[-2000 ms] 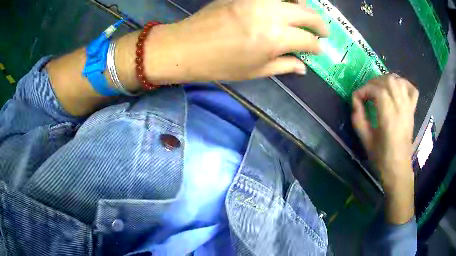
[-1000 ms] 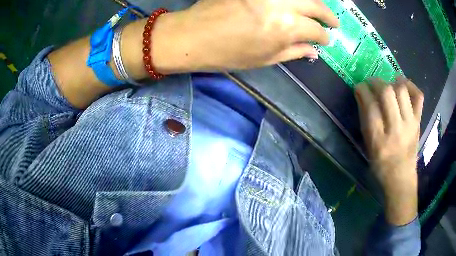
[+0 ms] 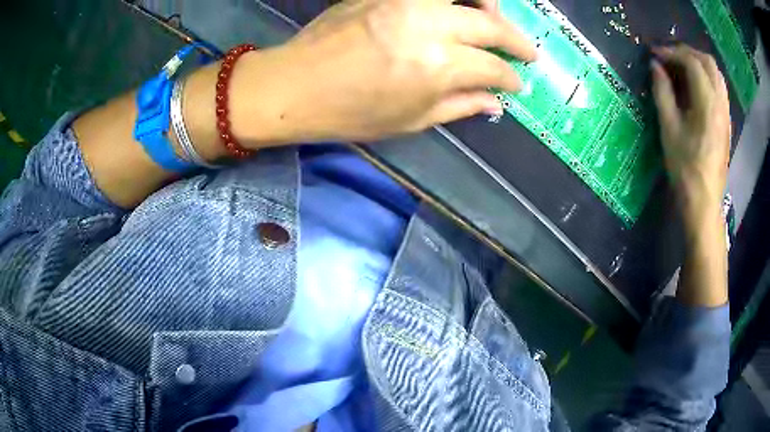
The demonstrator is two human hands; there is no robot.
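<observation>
A green PCB panel [image 3: 582, 110] lies slantwise on the dark mat, its upper left part under my left hand. My left hand [image 3: 405, 67], with a blue wrist strap, silvery bangles and a red bead bracelet, has its fingers spread over that part. Small light bits show by its thumb tip; whether it grips anything is unclear. My right hand [image 3: 694, 101] is off the panel, to its right, fingers bent beside loose small components [image 3: 620, 21] on the mat. Whether its fingertips pinch one is too small to tell.
Another green panel [image 3: 730, 46] lies at the mat's far right edge. The dark mat [image 3: 549, 198] has scattered light specks. The table's near edge [image 3: 473, 215] runs slantwise beside my denim jacket. A green floor with yellow marks shows below.
My right hand has left the panel's lower right end and moved up and right towards the loose components. That end is now uncovered. My left hand stays over the panel.
</observation>
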